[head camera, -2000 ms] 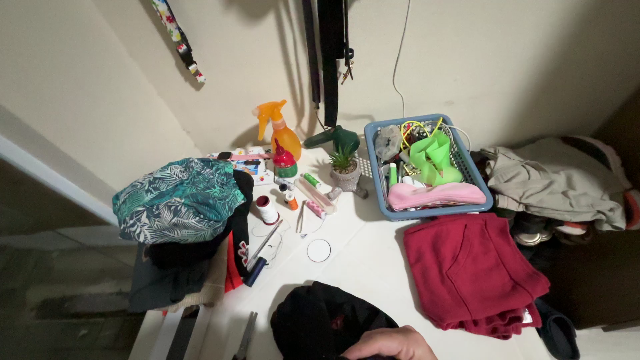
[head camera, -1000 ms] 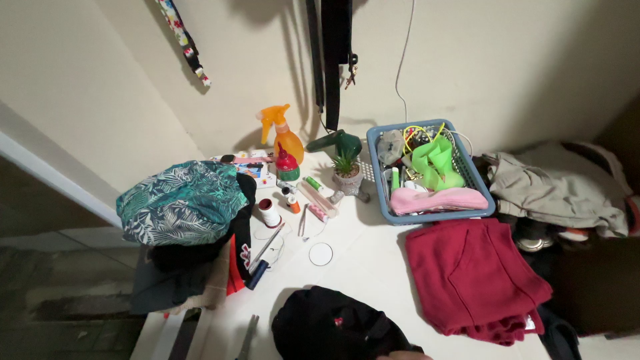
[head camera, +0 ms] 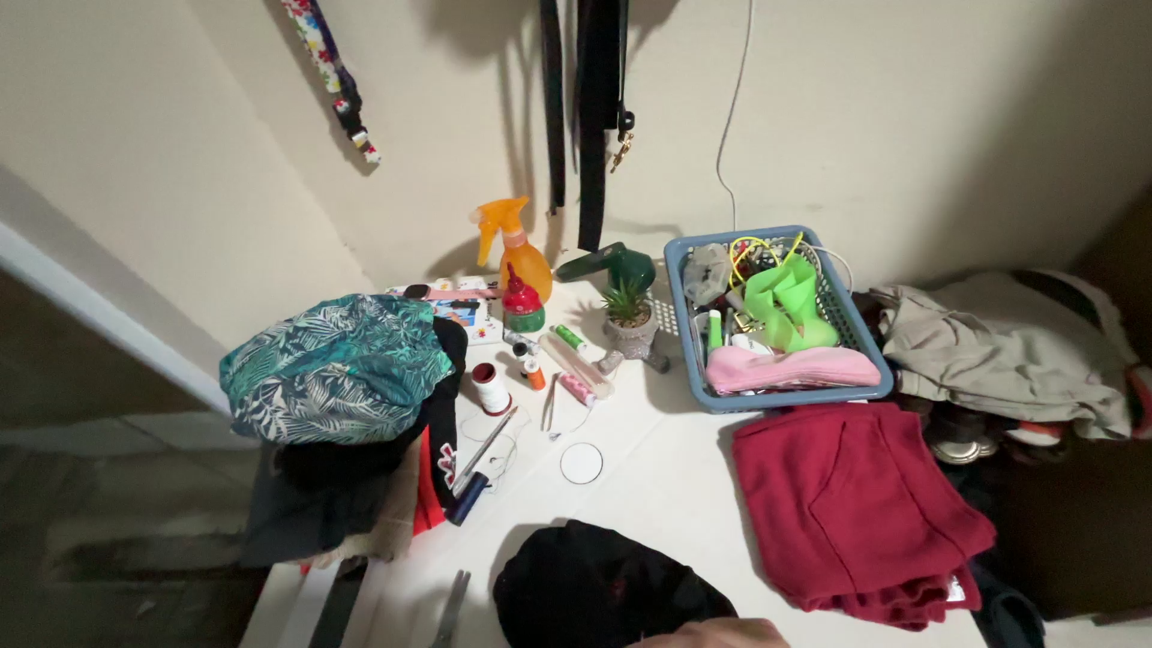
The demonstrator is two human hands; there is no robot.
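Observation:
A bunched black cloth item [head camera: 603, 585] with a faint reddish mark lies at the bottom centre. My right hand [head camera: 715, 634] touches its lower right edge; only a strip of the hand shows, its fingers hidden by the frame edge. My left hand is out of view. Left of the cloth are grey metal blades [head camera: 452, 607], apparently scissors. Farther back lie a dark blue capped pen or marker [head camera: 468, 499], a slim pointed tool [head camera: 487, 443], loose thread, a round white disc [head camera: 581, 463], tweezers [head camera: 548, 405] and a thread spool [head camera: 490, 391].
Folded red fabric [head camera: 864, 513] lies right, below a blue basket [head camera: 778, 399] of small items. Piled clothes [head camera: 333, 369] stand left, grey clothing [head camera: 1008, 351] far right. An orange spray bottle [head camera: 526, 270], a red-and-green bottle [head camera: 524, 310] and a potted plant [head camera: 630, 333] stand behind.
My right hand has moved lower, and less of it shows over the black cloth than two seconds ago.

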